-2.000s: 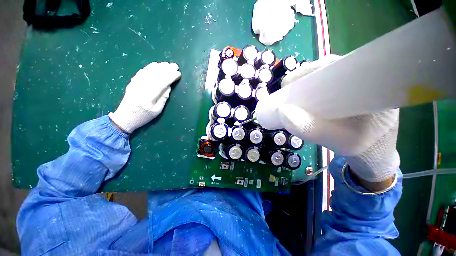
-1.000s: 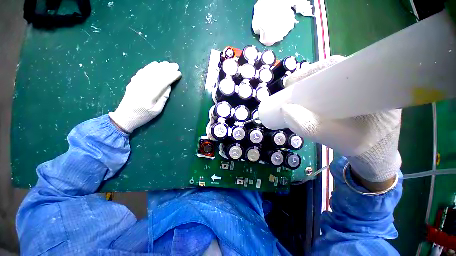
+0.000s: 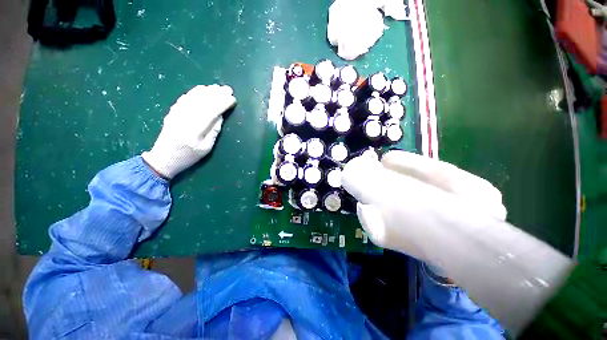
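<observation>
The green circuit board (image 3: 303, 232) lies on the mat in front of me, with rows of upright black electrolytic capacitors (image 3: 332, 201) with silver-white tops. My gloved right hand (image 3: 442, 179) grips the long white glue syringe (image 3: 476, 249) over the board's right side. The syringe's wide end points to the lower right; its needle is hidden. The hand and syringe cover some lower-right capacitors. My gloved left hand (image 3: 193, 126) rests on the mat left of the board, fingers together, holding nothing that I can see. A small copper-red inductor (image 3: 271, 196) sits at the board's lower-left corner.
A crumpled white cloth (image 3: 355, 28) lies beyond the board. A black loop (image 3: 70, 23) lies at the bench's far left corner. A white-and-red strip (image 3: 426, 99) edges the green conveyor (image 3: 492, 86) on the right. Red-orange items (image 3: 578, 36) show at the upper right.
The syringe has swung from pointing upper right to lower right. My right hand has moved down, uncovering the upper-right capacitors. My left hand has stayed on the mat. The view has shifted slightly.
</observation>
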